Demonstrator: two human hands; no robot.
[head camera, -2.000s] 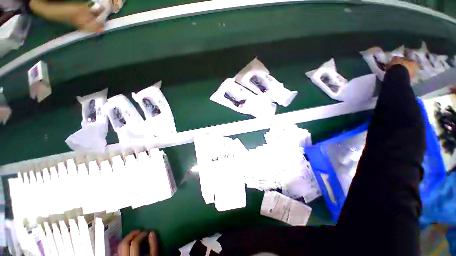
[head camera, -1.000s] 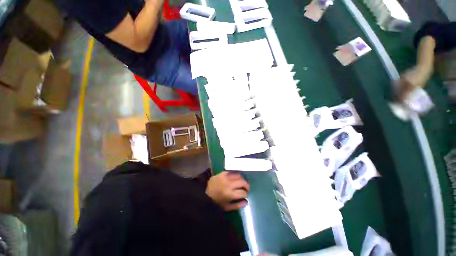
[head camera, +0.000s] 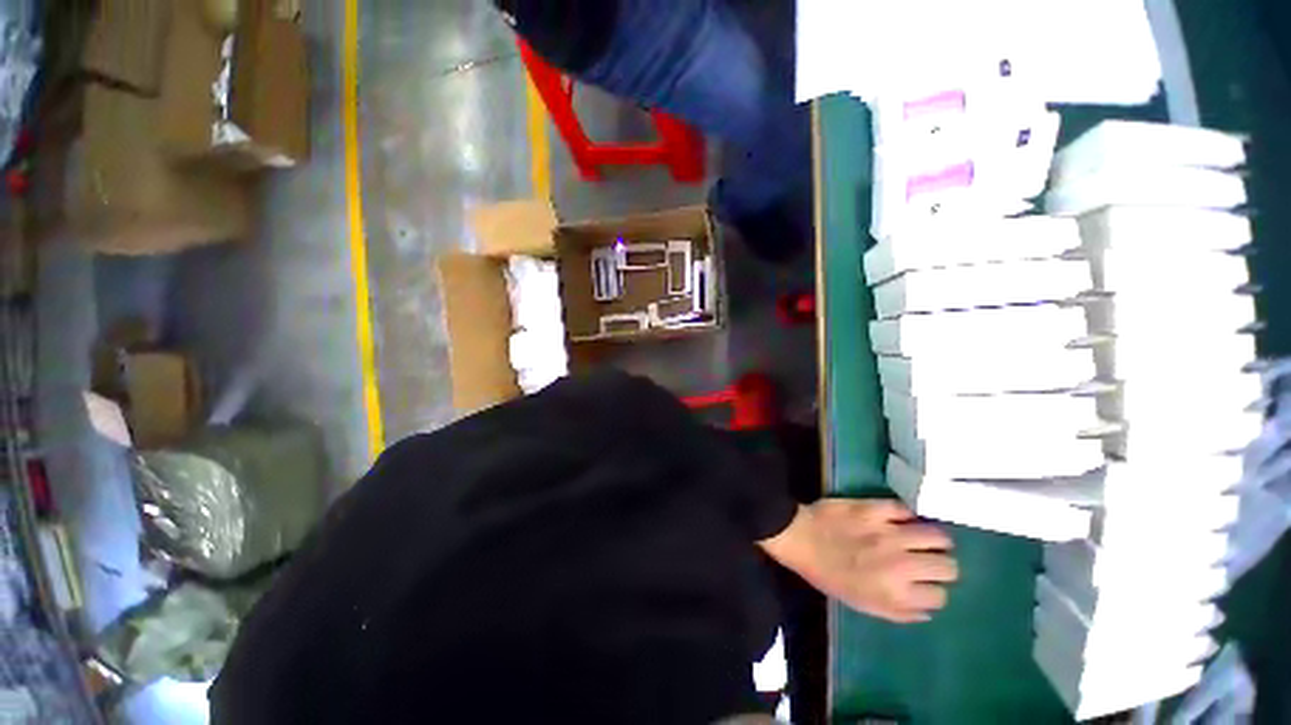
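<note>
Slim white retail boxes stand in two tight rows on the green bench at the right of the view. The right-hand row runs down beside the belt. My left hand rests palm down at the bench's near edge, just below the lower end of the left-hand row. Its fingers are slightly bent and a little apart, and no item shows in it. My right hand is not in view.
An open brown carton with white frame-like pieces stands on the floor. Red stool legs and a seated person's jeans are above. More cartons and wrapped bundles lie at left. Frosted bags edge the far right.
The view has swung left and down from the belt to the floor and bench edge. My left hand still rests on the bench. My reaching right arm has left the view.
</note>
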